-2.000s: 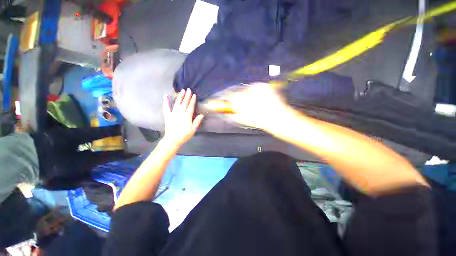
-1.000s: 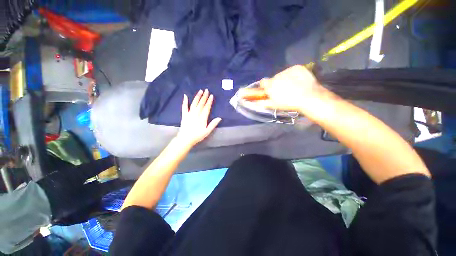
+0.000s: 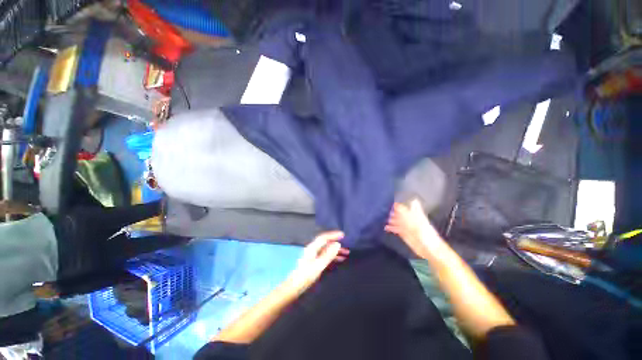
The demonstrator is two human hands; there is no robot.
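The navy garment (image 3: 359, 133) hangs over the grey padded arm (image 3: 218, 162) and spreads back over the table, with its near edge at my body. My left hand (image 3: 320, 259) is at the near edge's left side, fingers curled on the cloth. My right hand (image 3: 408, 223) is at its right side, fingers bent; whether it grips the cloth is blurred. The steam iron (image 3: 552, 252) lies at the right, out of my hands, its soleplate pointing left.
A dark square rest pad (image 3: 510, 204) lies right of the grey arm. A white card (image 3: 266, 81) lies beyond it. A white strip (image 3: 536, 126) is at the right. A blue basket (image 3: 148, 302) stands low left. Another person's grey-green sleeve (image 3: 24, 264) shows at the left edge.
The iron has left my right hand and lies at the right. Both hands have moved to the garment's near edge. The garment has shifted toward me and is bunched and spread out to the right.
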